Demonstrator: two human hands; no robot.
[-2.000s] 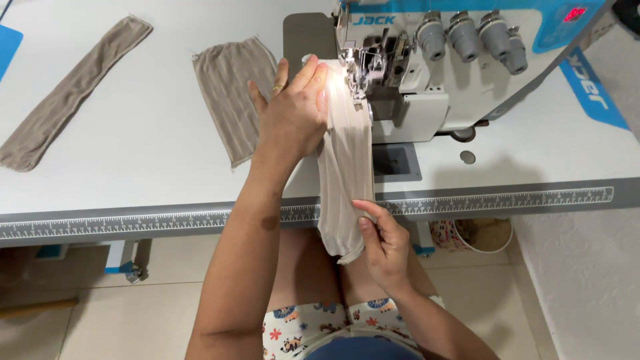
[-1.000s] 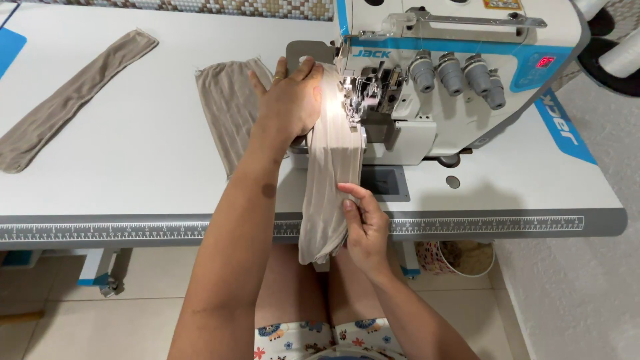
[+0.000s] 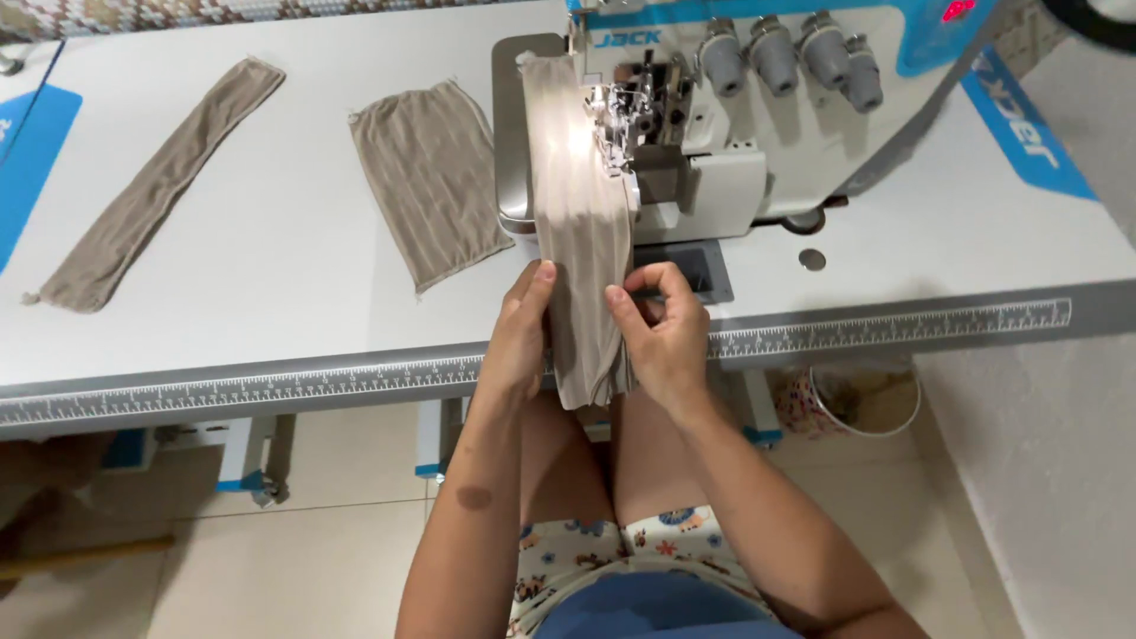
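Observation:
A long ribbed beige fabric piece (image 3: 581,240) runs from the metal plate of a Jack overlock sewing machine (image 3: 728,106) down over the table's front edge. Its right edge lies at the lit presser foot (image 3: 617,146). My left hand (image 3: 524,328) holds the fabric's left edge, thumb on top. My right hand (image 3: 661,333) pinches the right edge between thumb and fingers, below the foot. Left of the machine lies a wider beige fabric piece (image 3: 430,182); farther left, a narrow beige strip (image 3: 164,186) lies slantwise.
A printed ruler (image 3: 887,328) runs along the table's front edge. Tension knobs (image 3: 772,58) stand on the machine's front. Below the table at the right is a round bin (image 3: 852,399). A wall (image 3: 1038,426) rises at the right.
My left hand has moved from beside the presser foot down to the fabric's left edge near the table front. My right hand still holds the right edge.

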